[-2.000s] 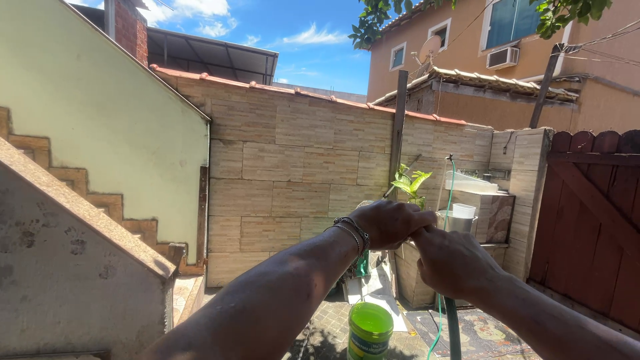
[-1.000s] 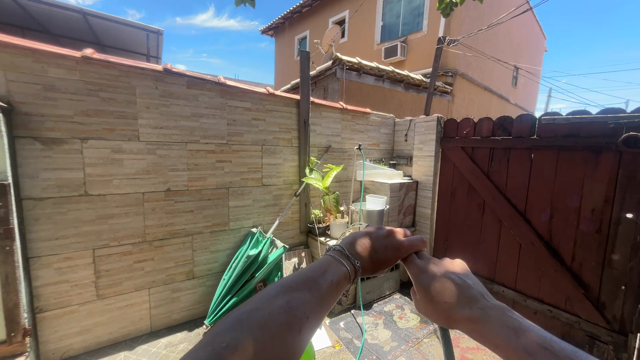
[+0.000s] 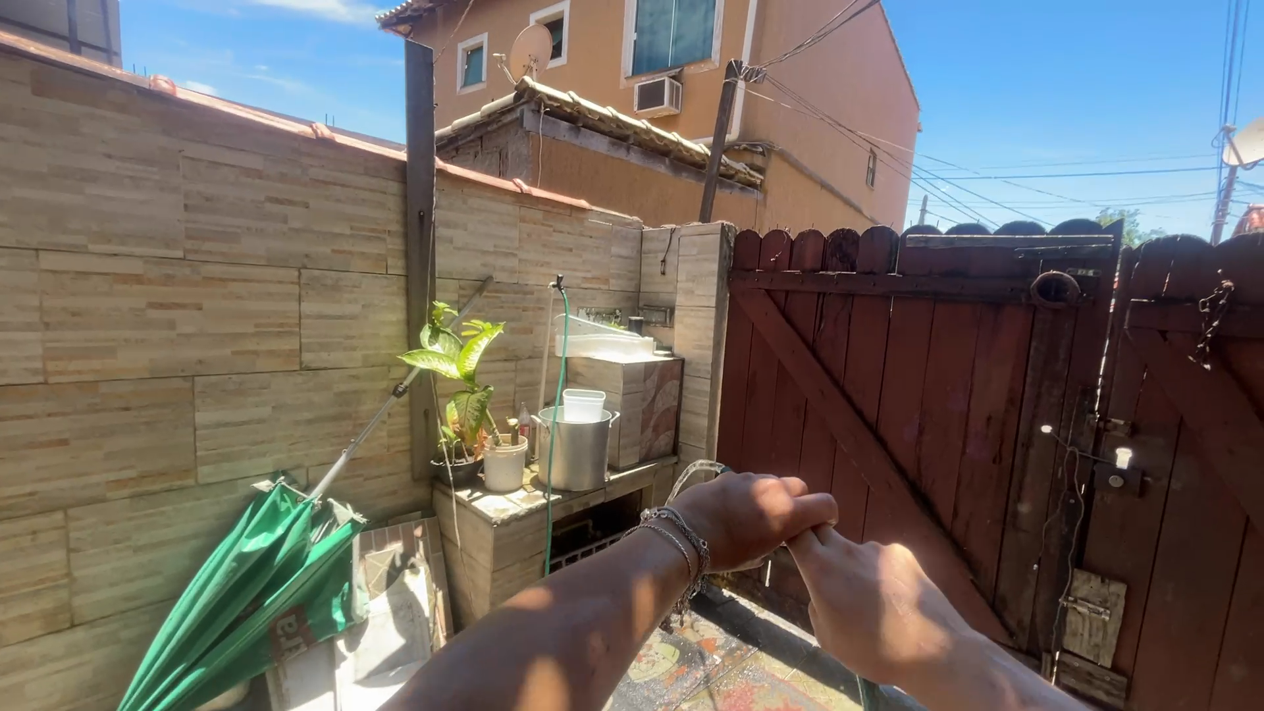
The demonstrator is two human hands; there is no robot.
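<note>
My left hand (image 3: pixel 755 518), with metal bracelets at the wrist, is closed at the centre right, its fingers meeting my right hand (image 3: pixel 874 602). Both hands are around what appears to be a dark green garden hose (image 3: pixel 871 693); a short part shows below my right wrist, and the grip itself is mostly hidden. A pale curved streak, perhaps water, arcs beside the back of my left hand. Beyond it, a large metal pot (image 3: pixel 576 451) holds a white plastic container (image 3: pixel 584 405). A potted leafy plant (image 3: pixel 464 370) stands to the left of the pot.
A folded green umbrella (image 3: pixel 252 602) leans by the tiled wall (image 3: pixel 118 316), with loose panels (image 3: pixel 395 612) beside it. A thin green hose (image 3: pixel 559 395) hangs before the tiled ledge (image 3: pixel 494 548). At right stands a dark red wooden gate (image 3: pixel 889 395) with a latch (image 3: pixel 1118 478).
The view has swung right, from the staircase and lime-green bucket towards the wooden gate. My two hands stay together in front of me.
</note>
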